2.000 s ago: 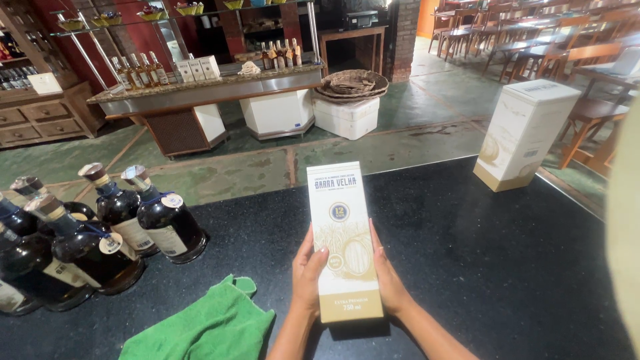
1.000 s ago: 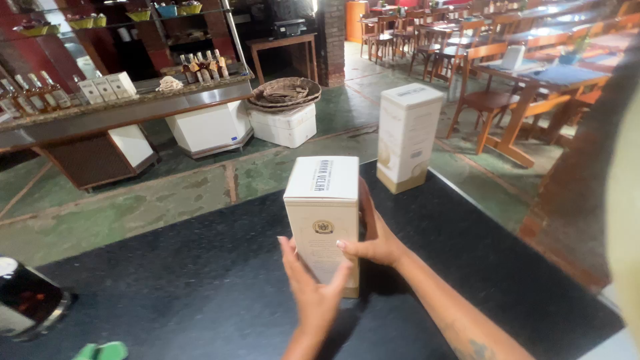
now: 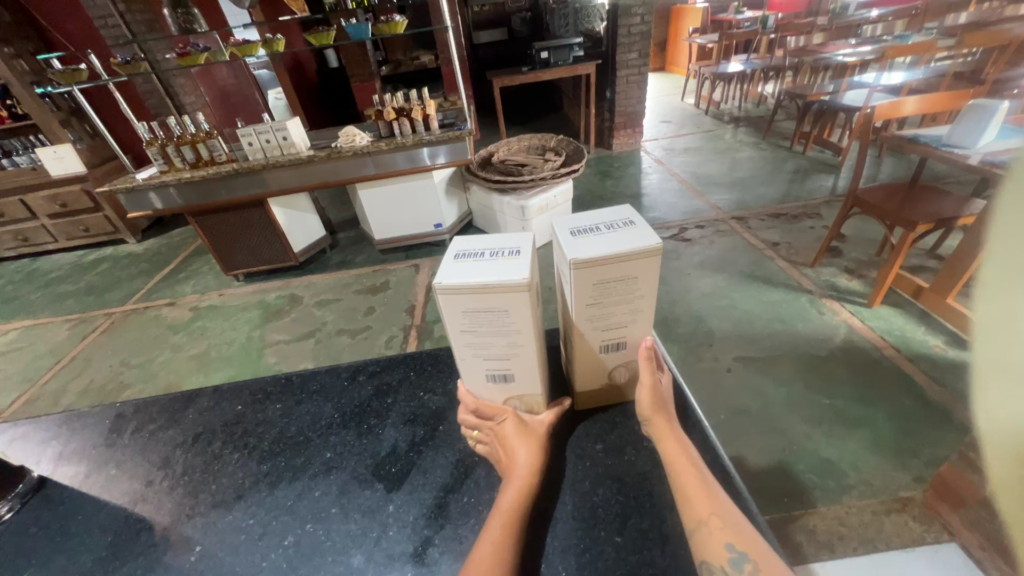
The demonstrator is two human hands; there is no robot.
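Observation:
Two tall white and beige cardboard bottle boxes stand upright side by side near the far right corner of a black stone counter [image 3: 320, 472]. My left hand [image 3: 508, 432] grips the lower part of the left box [image 3: 492, 320], its thumb pointing toward the gap between the boxes. Against the right side of the right box [image 3: 606, 304] rests my right hand [image 3: 656, 388], fingers upright; whether it bears any of the box's weight cannot be told. Both boxes show a barcode and printed text on the side facing me.
A dark bottle's base [image 3: 14, 488] shows at the counter's left edge. Beyond the counter are a granite-topped display stand [image 3: 320, 166] with bottles and small boxes, a wicker basket [image 3: 528, 160] on a white foam box [image 3: 520, 210], and wooden chairs [image 3: 916, 200] at right.
The box between my hands has moved beside the other box. My right hand has gone from the first box to the right one's side. The view has shifted rightward from the bottles and green cloth.

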